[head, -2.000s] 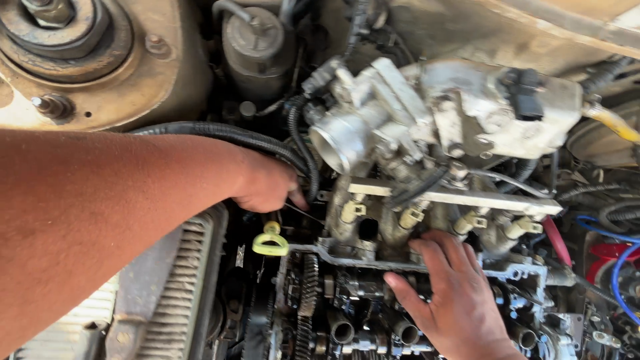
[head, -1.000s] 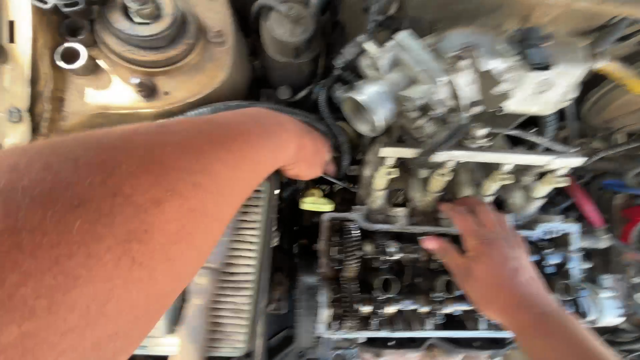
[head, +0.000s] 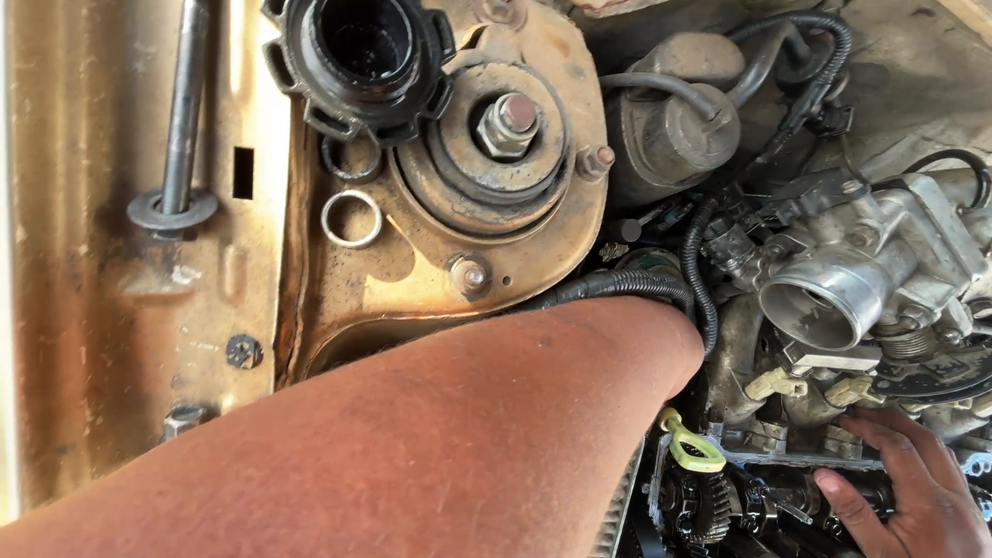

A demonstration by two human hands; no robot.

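My left forearm crosses from the lower left. The bent wrist of my left hand (head: 676,341) reaches down beside a corrugated black hose (head: 700,267); the fingers and anything in them are hidden. Just below the wrist is a yellow dipstick handle (head: 695,451). At the lower right, my right hand (head: 914,484) has its fingers spread, the fingertips near the intake runners and injectors (head: 851,391), the thumb over the exposed cylinder head. A toothed gear (head: 709,508) lies left of the thumb. Above sits a metal throttle body (head: 814,302).
A strut mount (head: 504,147) has a black ribbed cap (head: 364,54) beside it and a metal ring (head: 352,219) nearby. A long bolt with a washer (head: 172,209) rests on the body panel at left. A grey canister (head: 674,132) stands behind my left wrist.
The view has shifted left and closer, bringing the black cap and long bolt into sight. My left fingers, partly visible earlier, are now hidden. My right hand remains over the engine.
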